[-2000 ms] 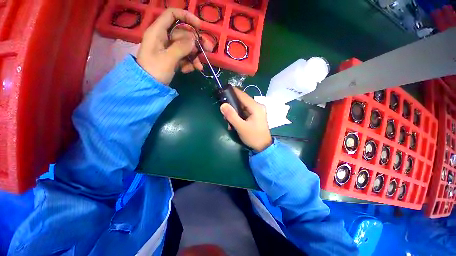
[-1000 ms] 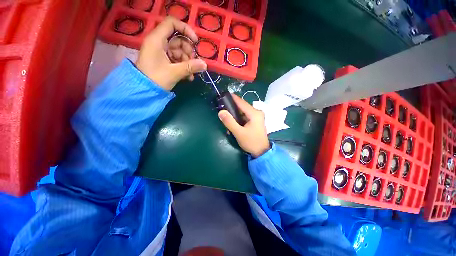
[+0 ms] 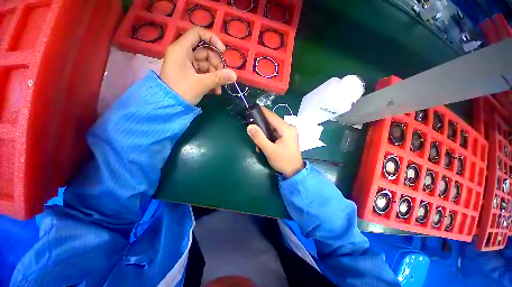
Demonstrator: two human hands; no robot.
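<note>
My left hand (image 3: 193,70) holds a thin shiny metal ring (image 3: 223,54) between thumb and fingers, raised by the front of the red foam tray (image 3: 287,59). My right hand (image 3: 280,143) is closed around the black handle of a driver-type tool (image 3: 259,121). Its thin silver shaft points up and left, and its tip meets my left thumb and the ring's lower edge; the exact contact is hidden. A loose ring (image 3: 282,106) lies on the green bench, right of the tool. Another ring shows partly below my left thumb, behind the shaft. Small glinting bits lie between them.
A white bottle (image 3: 351,89) and white wipe (image 3: 307,133) lie beside a grey metal post (image 3: 432,84). A red tray of dark round pieces (image 3: 365,190) stands right. Tall red stacked trays (image 3: 62,112) stand left. A slim dark stick (image 3: 325,162) lies on the bench.
Since two seconds ago my left hand and its ring have moved slightly down, with the thumb now extended toward the shaft. My right hand has shifted slightly down and still holds the tool.
</note>
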